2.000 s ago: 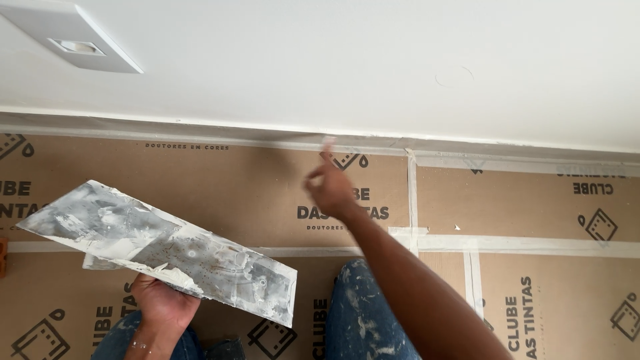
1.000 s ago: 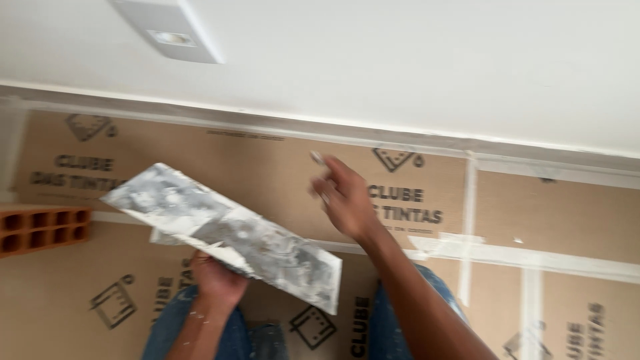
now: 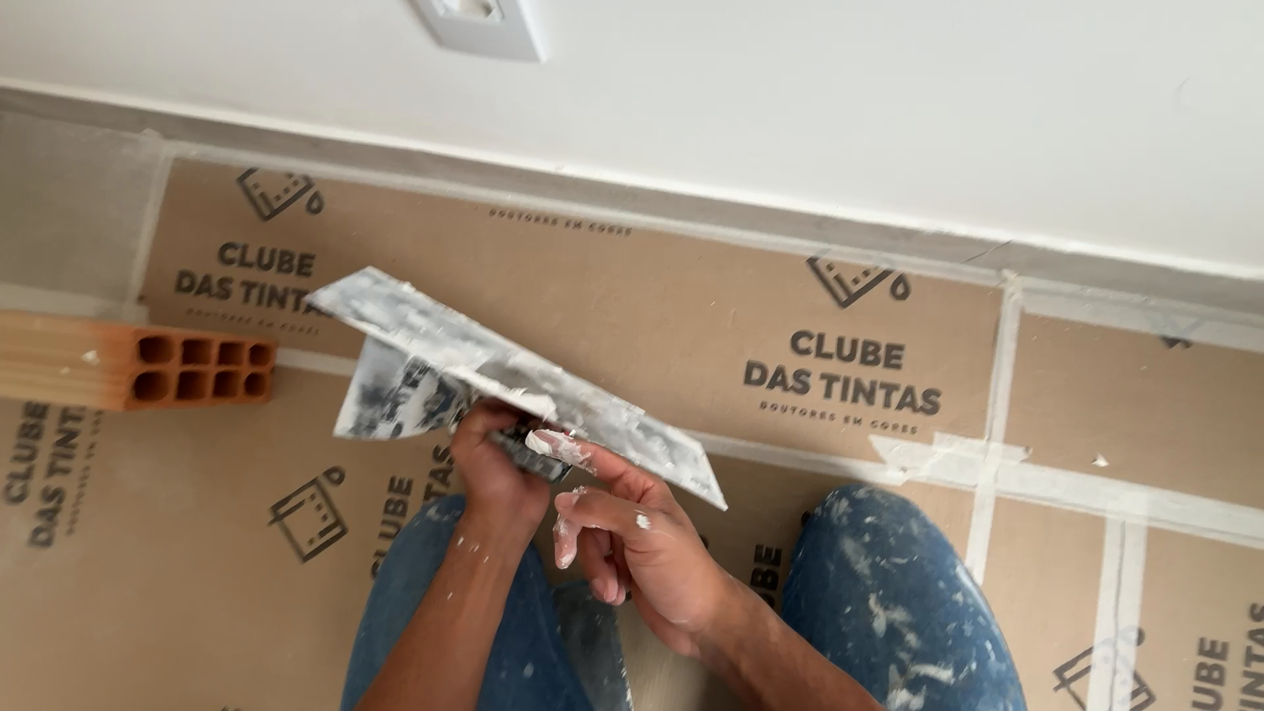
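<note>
My left hand (image 3: 499,469) is closed around the handle of a plastering trowel (image 3: 533,380), whose long metal blade is smeared with white filler and tilts down to the right. A second, broader blade, a putty knife (image 3: 390,390), sticks out to the left from the same hand; its handle is mostly hidden. My right hand (image 3: 632,533) is just below the trowel's lower edge, fingers apart and curled, holding no tool. White paste coats its index fingertip, which overlaps the blade's edge in view; whether they touch, I cannot tell.
A hollow clay brick (image 3: 197,365) lies at the left on printed brown paper (image 3: 612,296), which is taped over the floor. Along the top runs a white wall (image 3: 790,118) with a socket plate (image 3: 489,25) and a grey strip at its foot. My paint-spattered knees are below.
My right hand has come away from the foot of the wall, back to the trowel in my left hand. The view has shifted left, bringing more of the brick in.
</note>
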